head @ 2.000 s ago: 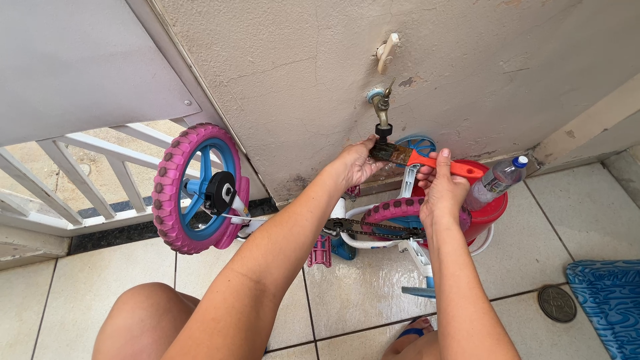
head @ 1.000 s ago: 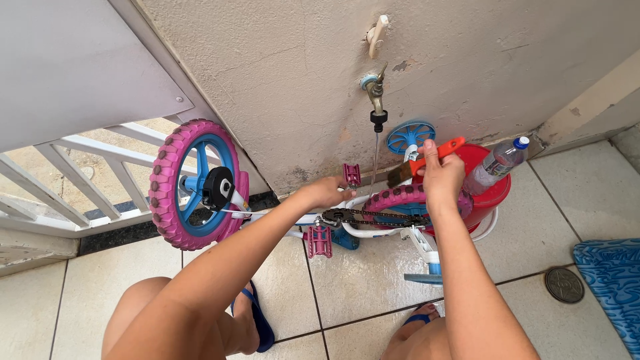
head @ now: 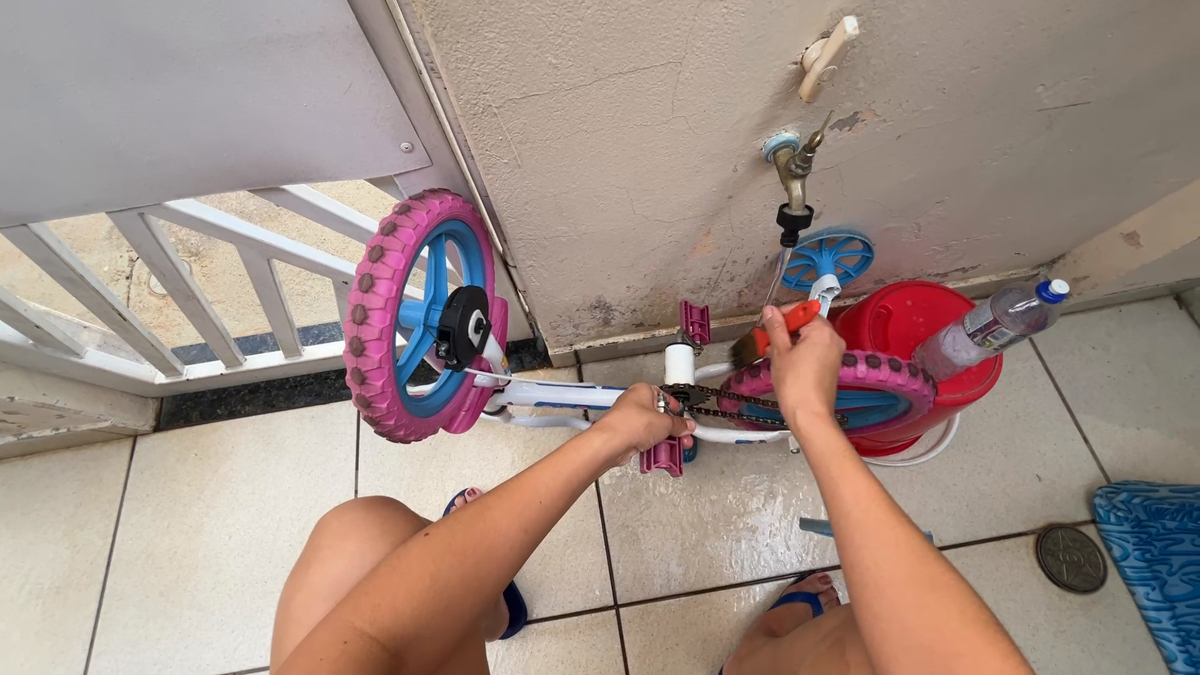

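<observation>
A child's bicycle (head: pixel 562 396) with pink tyres and blue wheels lies upturned by the wall. My left hand (head: pixel 647 422) is at the crank, beside the chainwheel and the pink pedal (head: pixel 664 457); its fingers are closed on the crank area, though the exact part gripped is partly hidden. In my right hand (head: pixel 804 361) is an orange-handled paintbrush (head: pixel 795 317), its bristles near the upper side of the pink-tyred wheel (head: pixel 900 386) and the chain (head: pixel 736 398). A thin stream of water runs from the brass tap (head: pixel 797 173) behind the bicycle.
Beyond the wheel stands a red bucket (head: pixel 975 380), with a plastic bottle (head: pixel 994 323) leaning in it. A blue training wheel (head: pixel 848 258) is against the wall. A white gate (head: pixel 178 281) stands left, a floor drain (head: pixel 1071 559) and blue patterned mat (head: pixel 1153 553) right. Floor tiles are wet.
Both hands have come down from the tap, where the brush was held two seconds ago. My left hand has moved from beside the far pedal to the crank near the closer pedal.
</observation>
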